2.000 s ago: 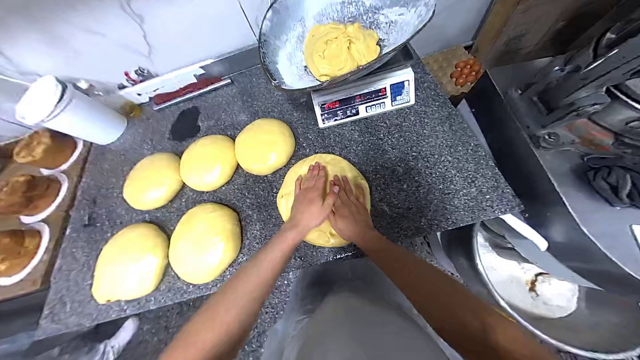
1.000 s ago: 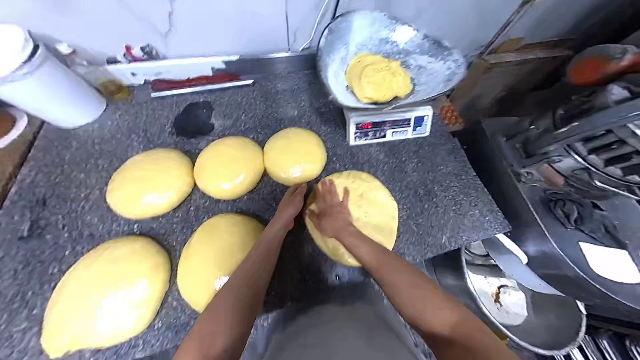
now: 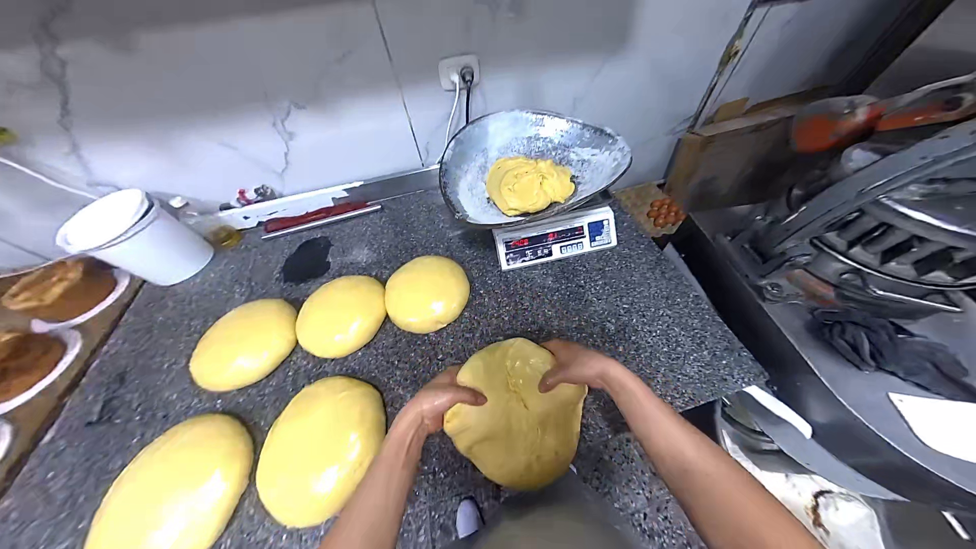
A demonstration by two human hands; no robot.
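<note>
A slack round of yellow dough [image 3: 518, 427] is gripped between my two hands at the counter's front edge, its lower part hanging over the edge. My left hand [image 3: 442, 396] holds its left side with the thumb on top; my right hand [image 3: 576, 366] holds its upper right side the same way. The fingers beneath the dough are hidden. Several smooth, shiny dough rounds [image 3: 341, 316] lie to the left on the speckled stone counter [image 3: 648, 320]. Behind, a metal scale pan [image 3: 595, 156] holds a soft yellow lump [image 3: 530, 185] on a digital scale [image 3: 557, 238].
White plastic buckets [image 3: 164, 244] stand at the back left, near bowls of brown food [image 3: 46, 366]. A red-handled tool [image 3: 316, 217] lies along the wall. Eggs [image 3: 665, 213] sit behind the counter's right end. At right are a large knife [image 3: 808, 442], a metal bowl and a machine [image 3: 877, 236].
Both hands were flat on the dough round on the counter; now they grip its sides, and its lower part hangs over the front edge. The view has shifted.
</note>
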